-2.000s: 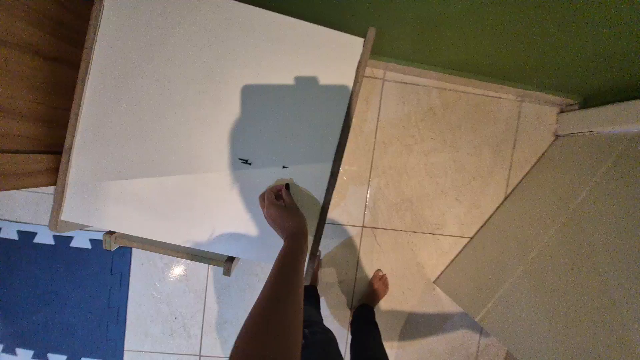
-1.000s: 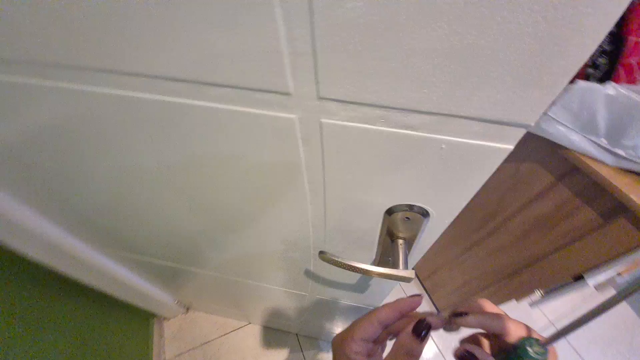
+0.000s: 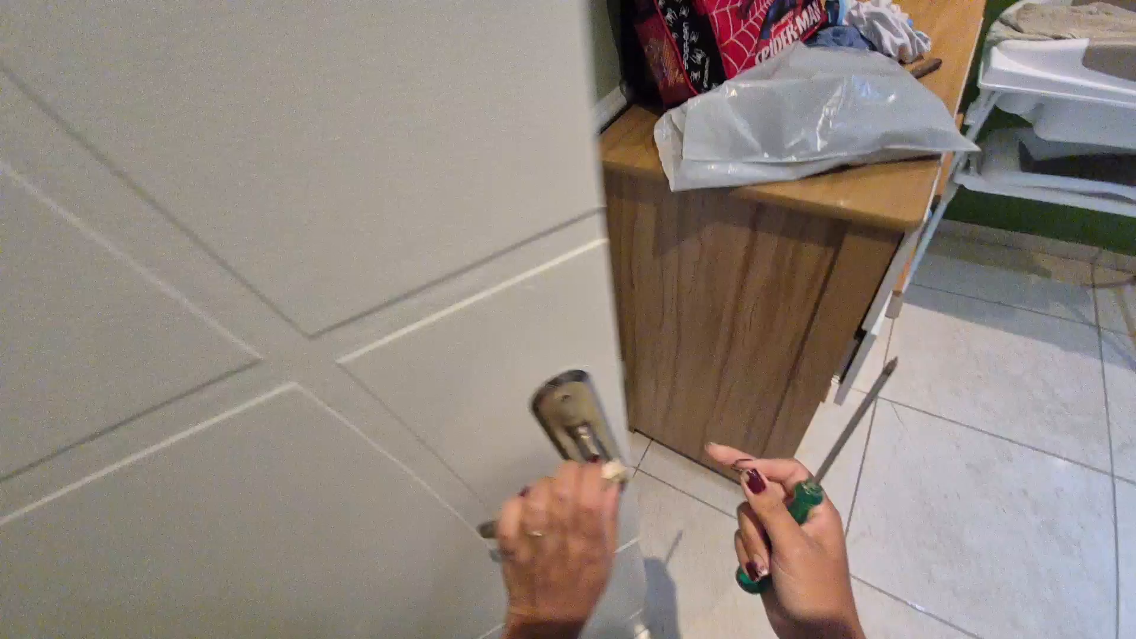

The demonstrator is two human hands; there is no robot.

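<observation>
My left hand (image 3: 559, 541) is closed around the metal lever handle (image 3: 487, 530) of a white panelled door (image 3: 426, 293); a small pale thing shows at its fingertips by the handle's backplate (image 3: 565, 404). To the right, my right hand (image 3: 794, 541) holds a screwdriver (image 3: 806, 501) by its green handle, the metal shaft pointing up and right. Its thumb and index finger are near each other, and whether something small lies between them cannot be told.
Right of the door's edge stands a wooden dresser (image 3: 728, 311) with a grey plastic bag (image 3: 808, 115) and a red Spider-Man bag (image 3: 754, 35) on top. A white rack (image 3: 1056, 106) stands behind, on a tiled floor (image 3: 1003, 426).
One second ago both hands were together below the door handle; now they are apart, and my left hand has taken hold of the handle. The view has swung from the white panel on the floor.
</observation>
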